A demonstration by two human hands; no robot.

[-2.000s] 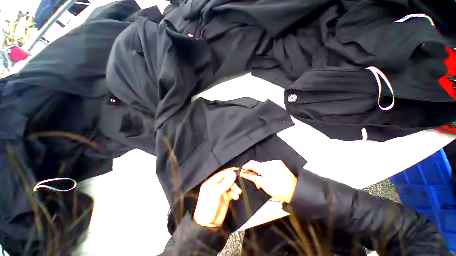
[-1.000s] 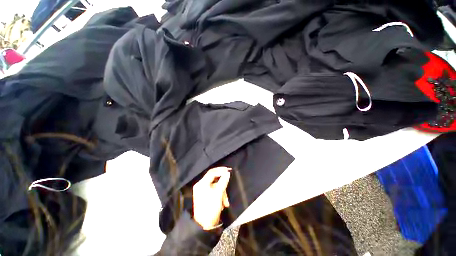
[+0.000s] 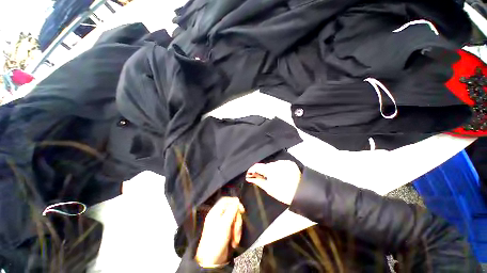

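Observation:
A black garment lies near the table's front edge, its stitched flap spread towards me. My left hand rests at the garment's near edge, fingers bent against the black cloth and seeming to hold it. My right hand is just right of it and slightly higher, over the cloth, with thumb and fingertips pinched on a small dark piece. The hands are apart. The piece's exact shape is too small to tell.
More black garments are heaped left and behind. White cord loops stick out of some. A red dish with small dark pieces is at the right table edge. A blue crate is below right.
My right hand was out of view one second ago and is back over the garment, pinching a small dark piece. My left hand has moved slightly down and left along the cloth.

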